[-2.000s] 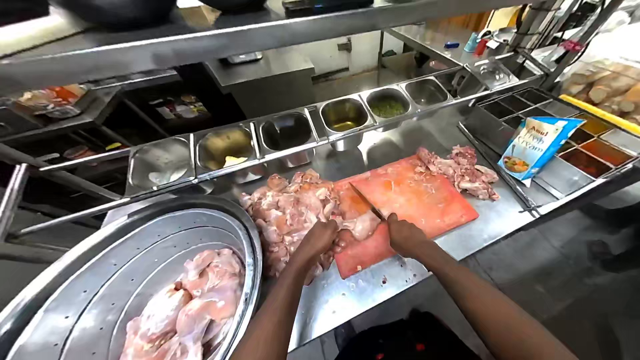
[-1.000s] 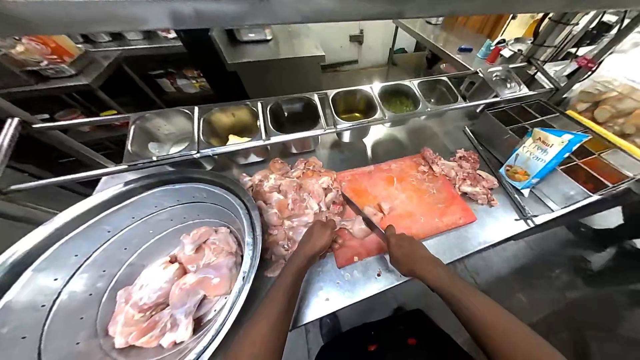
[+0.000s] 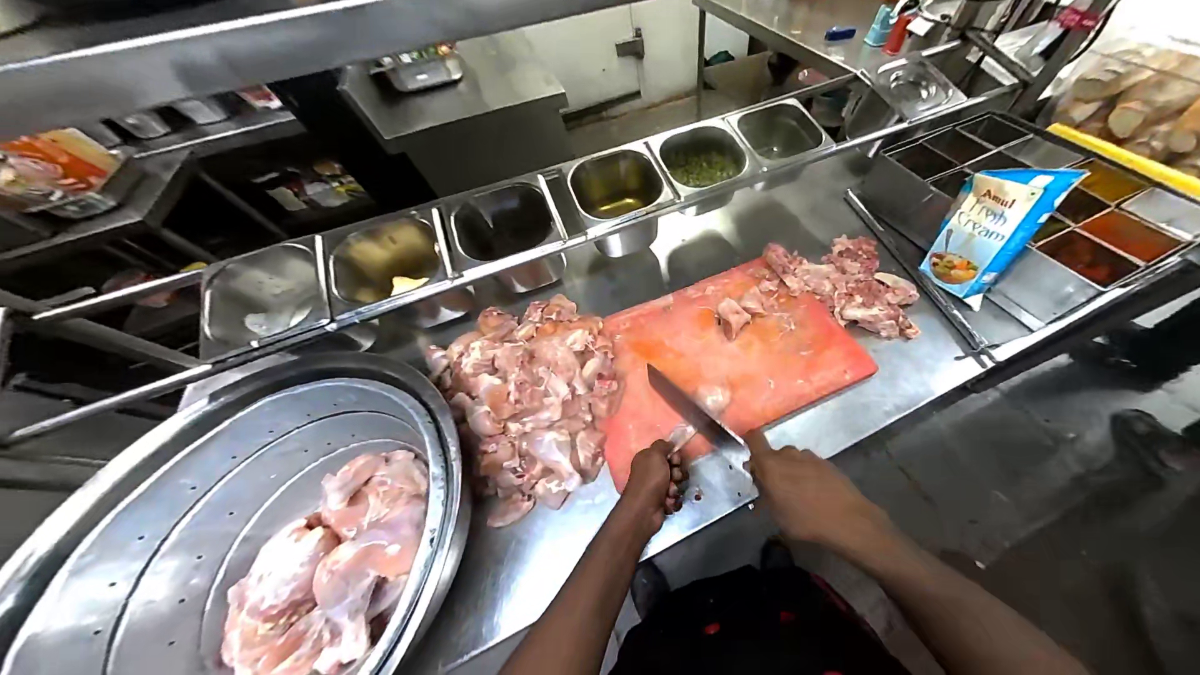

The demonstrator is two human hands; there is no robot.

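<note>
My right hand (image 3: 797, 483) grips a kitchen knife (image 3: 698, 412), whose blade points up and left over the red cutting board (image 3: 797, 375). At the board's near left edge, my left hand (image 3: 659, 478) is closed on the end of a small piece of raw chicken (image 3: 682, 436), beside the blade. Small chicken pieces (image 3: 736, 317) lie on the board's far part. Cut raw chicken (image 3: 534, 394) is heaped against its left side, and bony trimmings (image 3: 853, 286) lie over its far right corner. Larger chicken pieces (image 3: 328, 572) rest in a perforated metal pan (image 3: 141, 525) at lower left.
Behind the steel counter (image 3: 525, 572) runs a rail of steel containers (image 3: 614, 187), some holding food. A blue and white cream packet (image 3: 1003, 230) leans on a compartmented sauce tray (image 3: 1097, 258) at right. A steel shelf (image 3: 281, 56) crosses above.
The knife has moved off the piece at the board's left, and my left hand has come nearer the board's front edge. Small pieces now lie on the board's far part, where earlier there were none.
</note>
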